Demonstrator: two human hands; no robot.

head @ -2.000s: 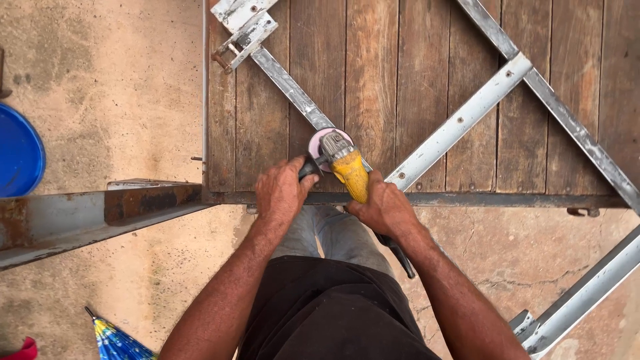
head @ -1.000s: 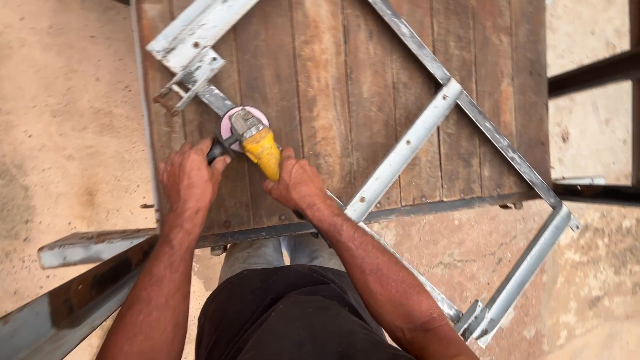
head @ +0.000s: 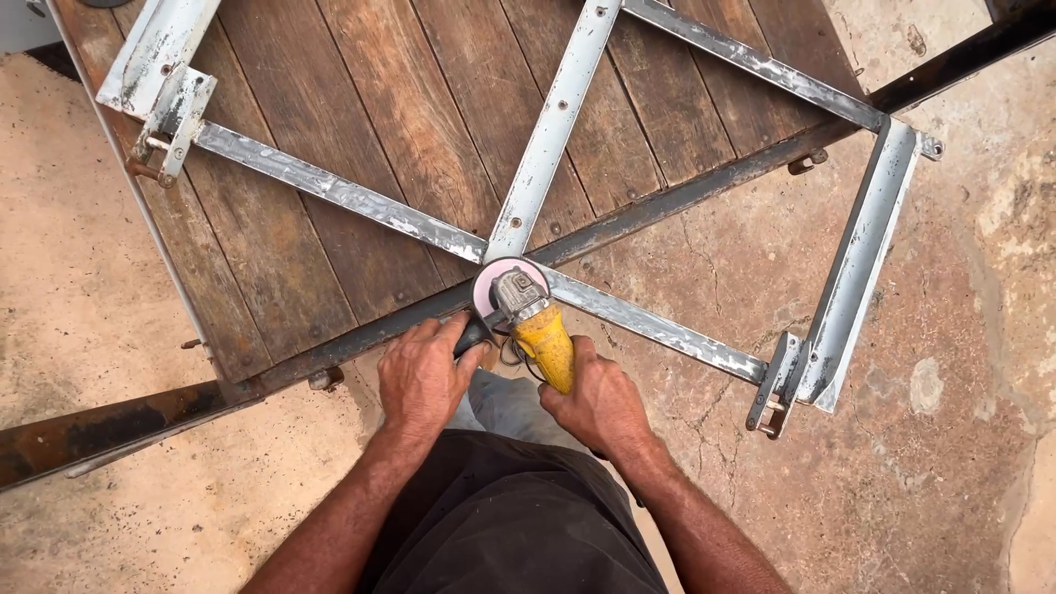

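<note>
My right hand [head: 601,398] is closed around the yellow body of an angle grinder [head: 543,338]. Its black side handle [head: 473,337] is gripped by my left hand [head: 425,371]. The pinkish disc [head: 488,289] lies over the joint where a crossbar [head: 551,132] meets the near rail [head: 660,322] of a metal frame. Worn white and grey paint covers the frame, with bare-looking patches along the near rail. Whether the disc touches the metal cannot be told.
Under the frame is a wooden plank platform [head: 396,107] with a dark metal edge [head: 660,200]. The frame's right end, with a bracket [head: 775,388], overhangs the concrete floor [head: 932,330]. A rusty beam [head: 107,433] extends at left, a dark bar [head: 973,58] at upper right.
Both hands have moved the grinder along the near rail, from close to the left bracket to the crossbar joint. The view has turned and shifted.
</note>
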